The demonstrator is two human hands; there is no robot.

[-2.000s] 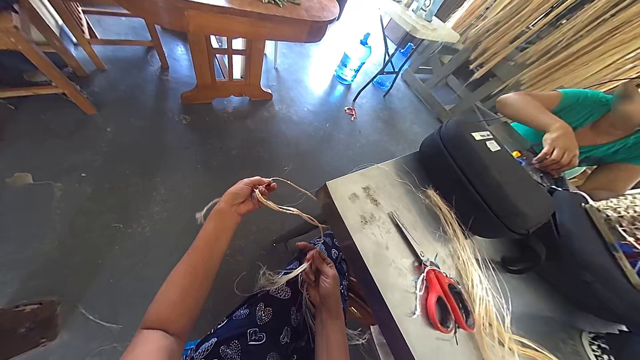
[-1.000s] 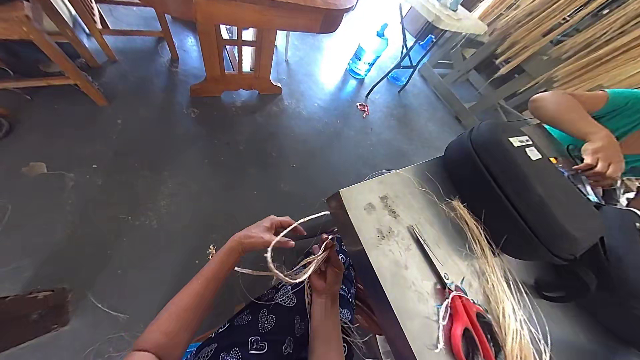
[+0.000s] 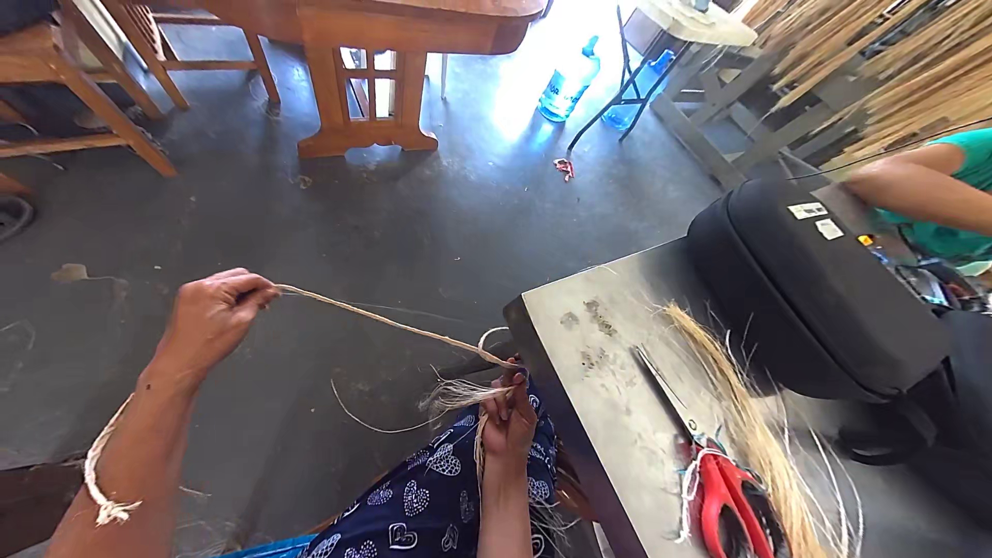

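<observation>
A twisted cord of pale plant fiber (image 3: 387, 322) runs taut between my hands, over my lap. My left hand (image 3: 221, 314) pinches its far end out to the left. Beside the table corner, my right hand (image 3: 508, 411) grips the cord's other end, where a small loop stands up and loose fiber ends (image 3: 457, 394) fan out to the left. A piece of cord (image 3: 97, 465) with a frayed end lies across my left forearm. On the table rest red-handled scissors (image 3: 721, 488), partly out of view, and a long bundle of loose fibers (image 3: 744, 403).
The grey table (image 3: 597, 387) stands at my right, with a black case (image 3: 821, 287) on it. Beyond it is another person's arm (image 3: 922, 186). A wooden table (image 3: 364, 77), a chair (image 3: 101, 93) and a blue water bottle (image 3: 570, 81) stand on the floor ahead.
My left hand has moved away to the left from my right hand, and the cord that curved in a loop between them is now stretched straight.
</observation>
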